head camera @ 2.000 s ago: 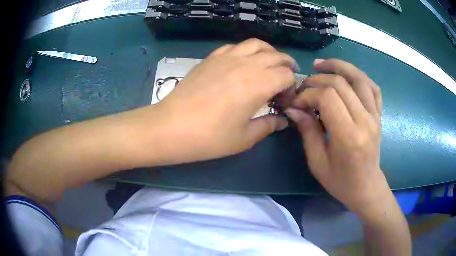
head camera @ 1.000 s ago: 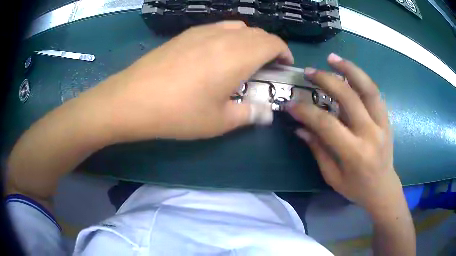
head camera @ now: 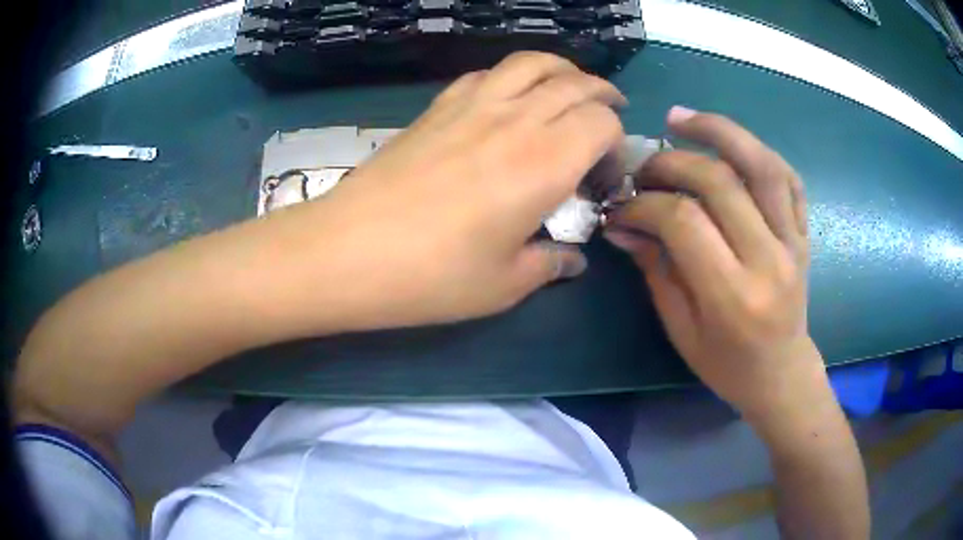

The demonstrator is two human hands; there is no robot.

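Observation:
A silver-grey four-position fixture (head camera: 322,151) lies flat on the dark green surface, mostly hidden under my left hand (head camera: 454,200). A round part (head camera: 287,189) with a dark ring outline shows at its left end. My left hand lies across the fixture, its fingertips bent down near the right part of it. My right hand (head camera: 718,243) meets it there, thumb and index finger close together at a small shiny part (head camera: 604,216). Whether either hand grips this part or only presses on it cannot be told.
A dark stack of fixtures (head camera: 438,37) stands just beyond. Tweezers (head camera: 104,153) lie at the left, with a small dark item (head camera: 35,172) and a loose round part (head camera: 32,228) near the left edge. A silver-white strip (head camera: 803,90) curves behind.
The fixture, the dark stack and the tweezers sit further left in view. My left hand has moved from the fixture's left part to the right, and the fingertips of both hands have come together.

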